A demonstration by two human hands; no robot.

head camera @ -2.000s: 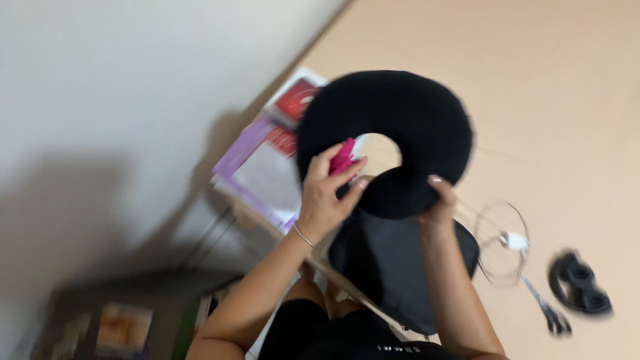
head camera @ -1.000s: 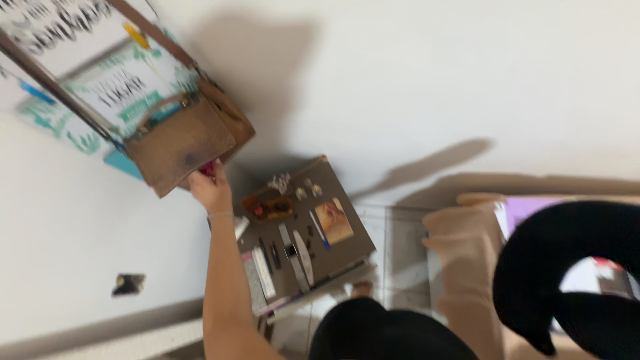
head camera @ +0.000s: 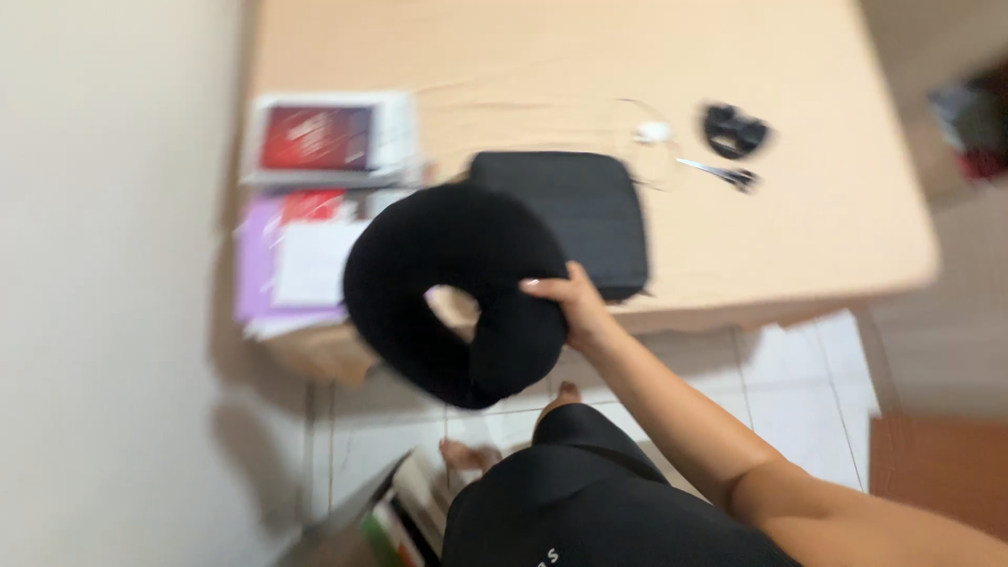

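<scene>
My right hand [head camera: 579, 307] grips the right side of a black U-shaped neck pillow [head camera: 441, 228], thumb on top. The pillow hangs over the near edge of a bed or table with a beige cover [head camera: 535, 47]. Behind it, partly hidden, lies a black rectangular case [head camera: 567, 213]. My left hand is out of view.
Papers and a purple folder [head camera: 256, 260] lie at the left, below a red-and-dark booklet [head camera: 315, 138]. Farther right are a white charger with cable [head camera: 652, 132], scissors [head camera: 720, 172] and a black eye mask [head camera: 732, 130]. Books [head camera: 402, 512] stand at the lower left.
Two seconds ago both hands were at the pillow, the left with a pink item. One second ago the left hand was at a hanging brown bag; now it is out of view. The view has swung back.
</scene>
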